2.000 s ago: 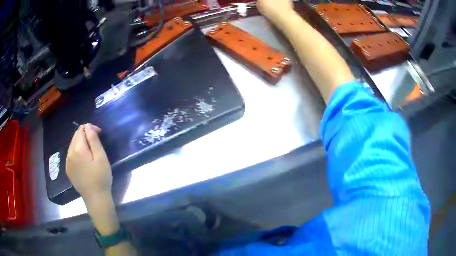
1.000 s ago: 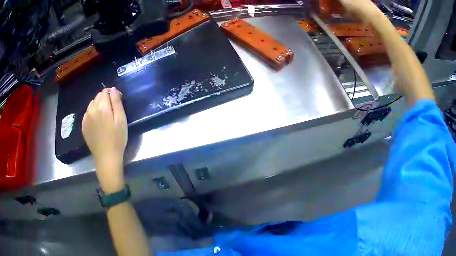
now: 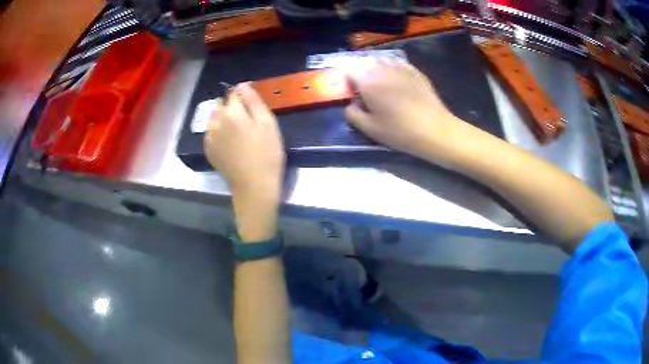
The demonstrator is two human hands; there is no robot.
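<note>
An orange-brown bar part point(image 3: 304, 90) with a row of small dark holes lies across or just above the black pad point(image 3: 320, 138). My right hand point(image 3: 398, 106) grips its right end. My left hand point(image 3: 245, 135) is at its left end, fingertips pinched together, with a thin dark sliver point(image 3: 225, 85) showing at them. Whether the left fingers also touch the bar is hard to tell. A silver-white strip point(image 3: 320, 60) lies on the pad behind the bar, partly hidden by my right hand.
Red open bins point(image 3: 85, 131) stand left of the pad. Another orange-brown bar point(image 3: 523, 89) lies right of the pad, and others lie behind it point(image 3: 242, 28). Metal rails point(image 3: 615, 153) and more bars are at the far right. A black unit overhangs the pad's rear.
My right hand has come from the stacked bars at the right to above the pad, now with a bar. My left hand keeps its pinch. The view has turned left.
</note>
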